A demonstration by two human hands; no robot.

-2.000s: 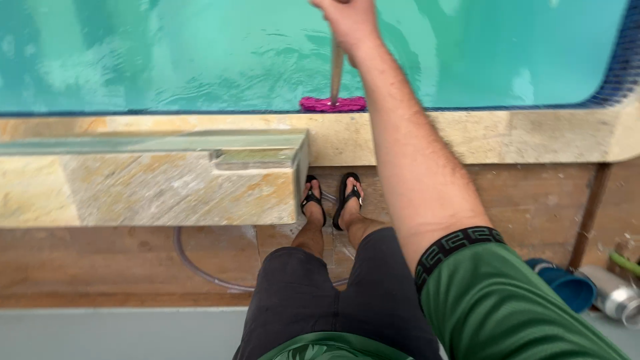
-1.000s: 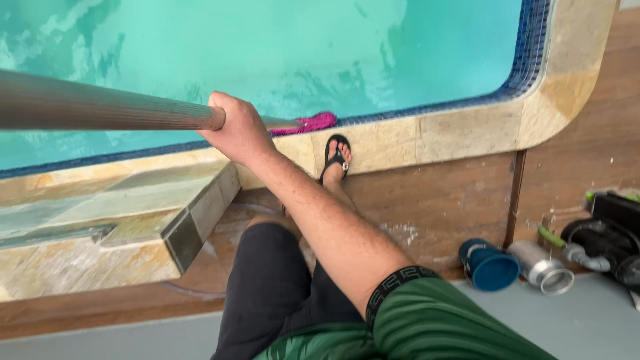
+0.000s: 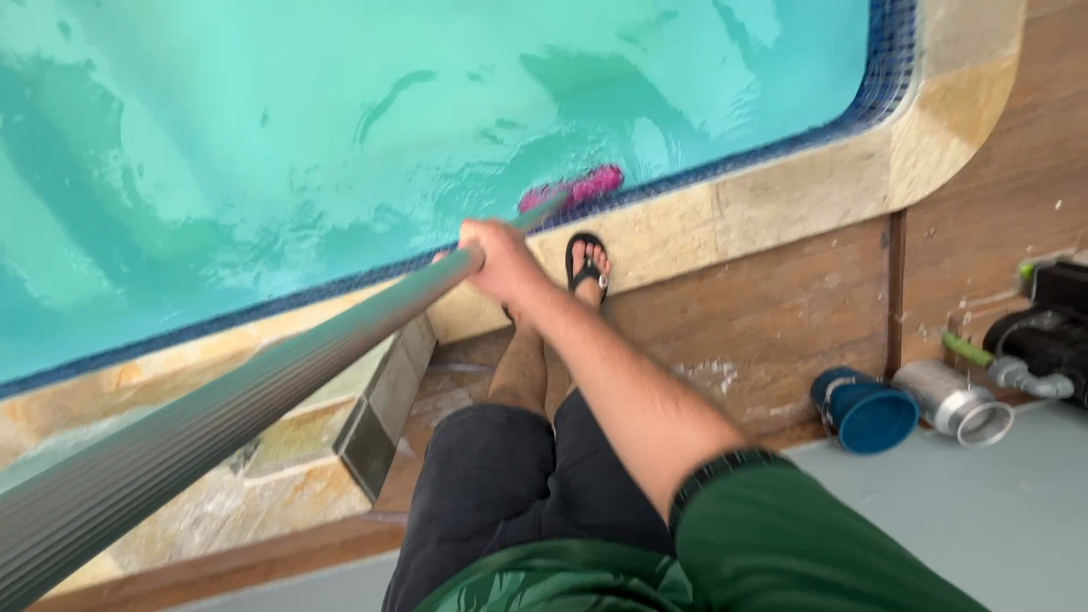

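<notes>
My right hand [image 3: 501, 262] is closed around a long ribbed metal telescopic pole [image 3: 280, 382], which slants from the lower left corner up toward the pool. At the pole's far end a magenta pool brush [image 3: 586, 189] sits in the pool water [image 3: 408, 110], close beside the blue mosaic tile band [image 3: 680, 178]. Part of the brush is under the surface. My left hand is out of the picture.
Both feet, in black flip-flops, are by the pale stone coping [image 3: 765, 204]. A raised stone ledge [image 3: 289, 501] lies left of my legs. A blue bucket [image 3: 867, 416], a metal canister [image 3: 956, 399] and a black pump [image 3: 1041, 340] stand on the right.
The magenta brush was out against the pool edge near my foot and is now a little off it in the water. The pole has swung to a steeper slant. The view has shifted.
</notes>
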